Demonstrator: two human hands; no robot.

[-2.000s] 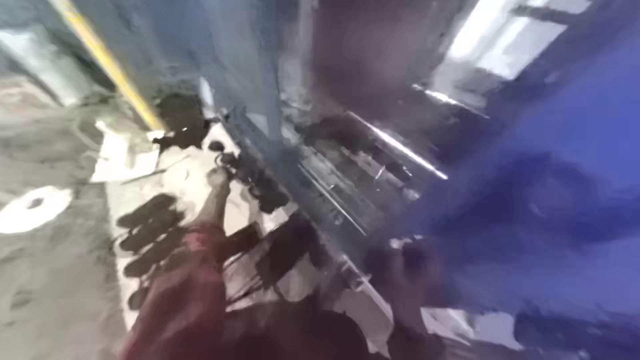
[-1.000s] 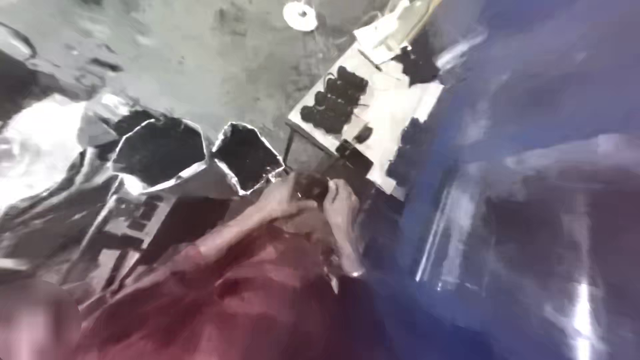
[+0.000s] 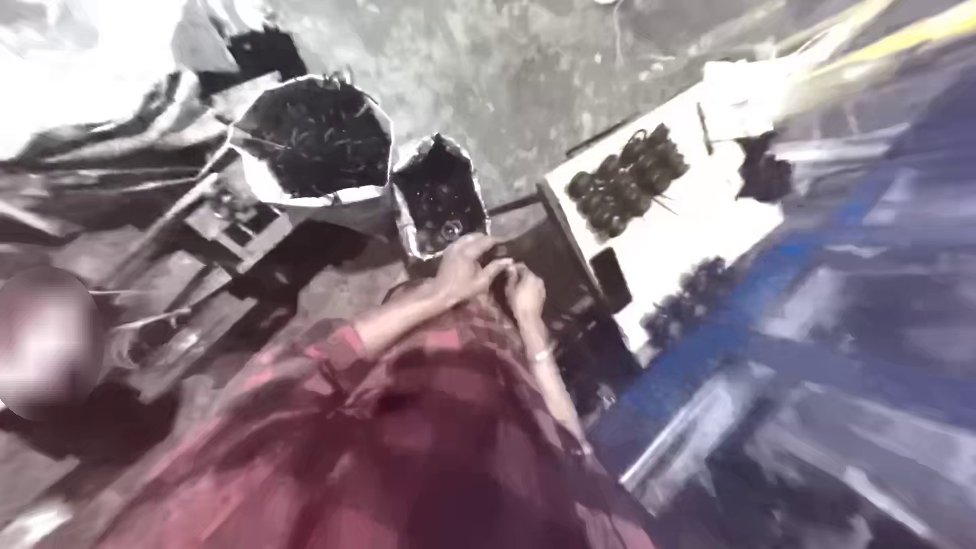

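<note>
My left hand (image 3: pixel 467 268) reaches in from the lower left, its fingers bent toward my right hand (image 3: pixel 526 291). The two meet in front of my red checked shirt, fingertips close together. A small dark thing may be between them, but blur hides what it is. Just beyond my left hand stands a small light-rimmed container (image 3: pixel 438 200) holding dark parts. To its left is a larger container (image 3: pixel 316 141), filled with dark pieces. On the right, a white-topped table (image 3: pixel 671 236) carries a cluster of dark rounded parts (image 3: pixel 627 181).
Blue machinery (image 3: pixel 686 366) with metal bars runs along the right side. More dark parts (image 3: pixel 690 297) lie at the table's near edge. A metal frame (image 3: pixel 240 229) stands at the left, and a blurred rounded object (image 3: pixel 49 343) is at the far left.
Two seconds ago an arm reached over the white table; one second ago both hands were together before my body, as they are now. The view has swung strongly.
</note>
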